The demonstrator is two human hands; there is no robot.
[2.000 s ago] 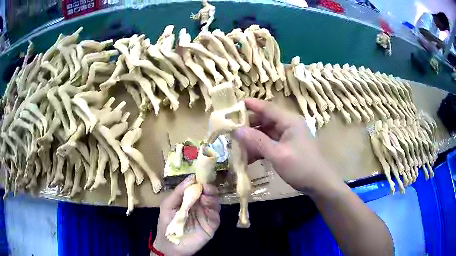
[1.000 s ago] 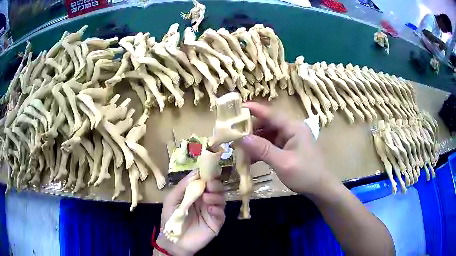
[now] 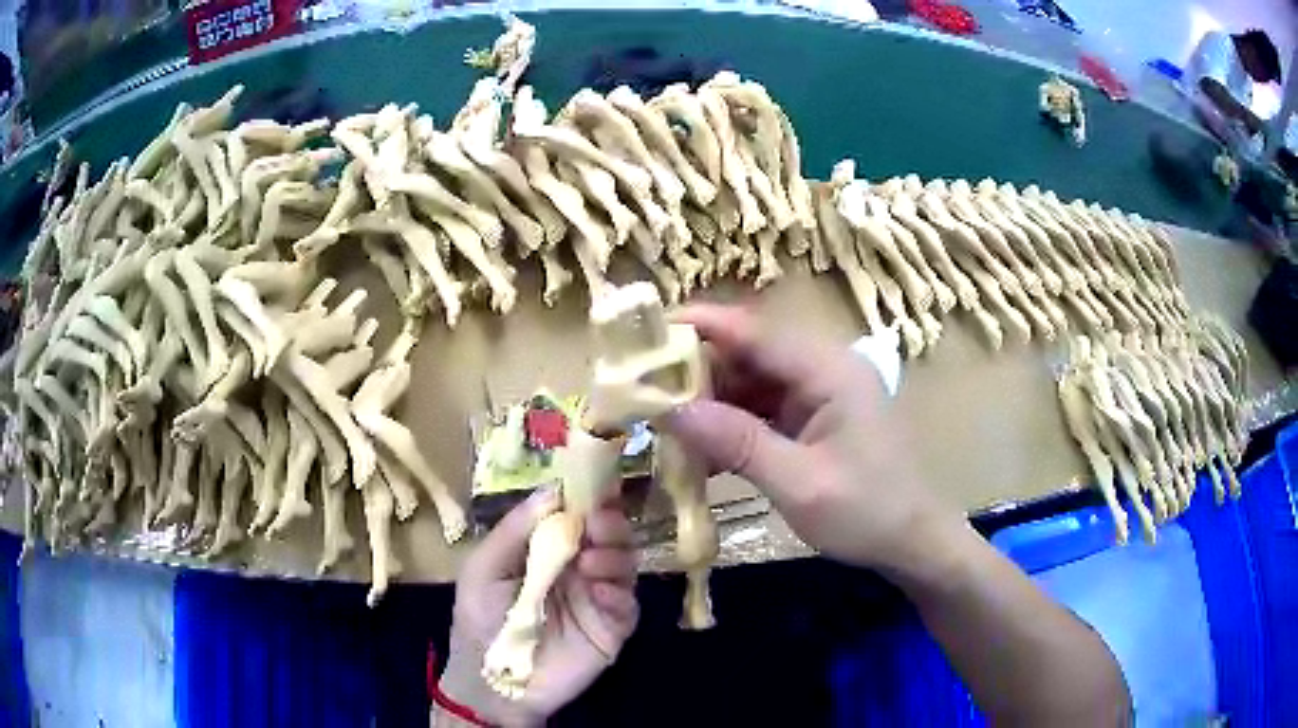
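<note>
My left hand (image 3: 548,605) holds a beige plastic leg (image 3: 548,562) by its thigh, foot pointing down towards me. My right hand (image 3: 797,427) holds the beige hip piece (image 3: 644,373) from its right side, with its squared block upward. A second leg (image 3: 693,548) hangs below the hip piece, partly behind my right fingers. The top end of the left leg meets the underside of the hip piece; how far it is inserted cannot be told. My right fingers are slightly blurred.
A small yellowish box with a red spot (image 3: 544,427) lies behind my left hand. A large heap of beige legs (image 3: 171,341) covers the left. Rows of leg pairs (image 3: 1011,270) lie at the right. A white pointed object (image 3: 880,359) is behind my right hand. Blue bins (image 3: 1167,597) stand below the bench.
The gap between the left leg's top and the hip piece has closed. The hip piece has tilted and come down. Small figures on the green surface have shifted left.
</note>
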